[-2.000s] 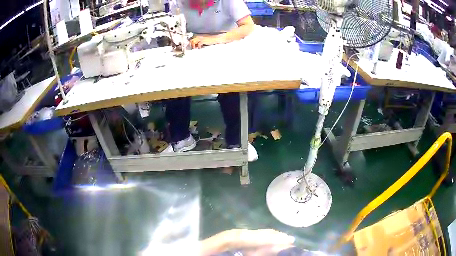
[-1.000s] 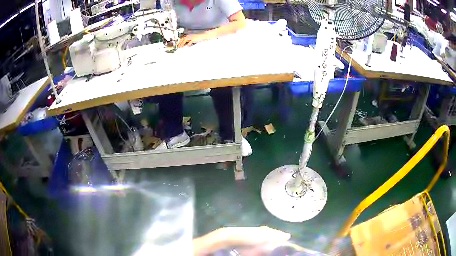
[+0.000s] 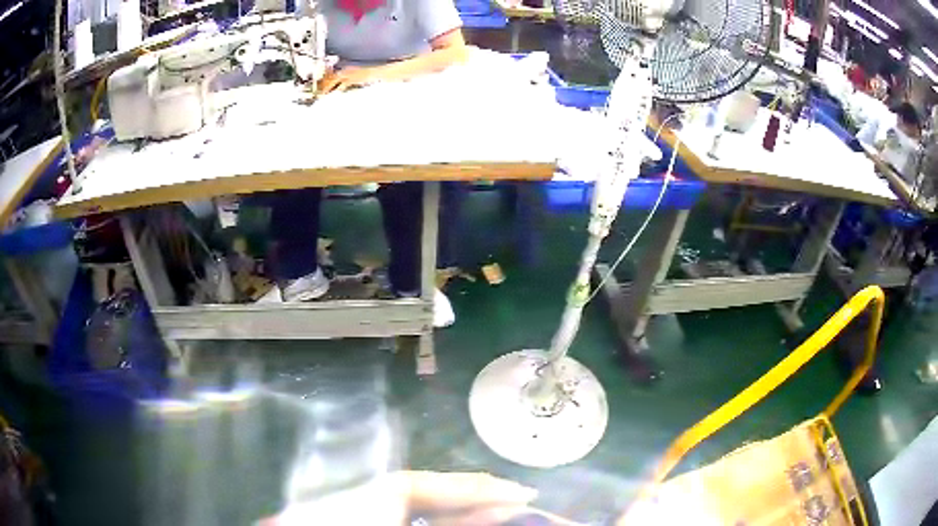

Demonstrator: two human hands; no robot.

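A hand, seemingly my left hand (image 3: 468,493), lies at the bottom edge, cut off and washed out by glare; its fingers point right and I cannot tell whether it holds anything. My right hand is not seen. Opposite, a white-topped sewing table (image 3: 309,177) bears an off-white sewing machine (image 3: 159,103). A person (image 3: 386,31) in a grey top with a red collar stands or sits behind it, hands near the needle end. The workpiece is too small to make out.
A pedestal fan (image 3: 535,408) stands right of the table. A yellow-handled trolley (image 3: 766,385) with a tan deck is at lower right, beside a pale surface (image 3: 910,483). Blue bins (image 3: 648,195) sit between tables. Tan scraps (image 3: 494,273) lie on the green floor.
The view has turned right, so table, fan and trolley sit further left. The pale surface at lower right shows more. The hand at the bottom stays low, with more pale glare at its left.
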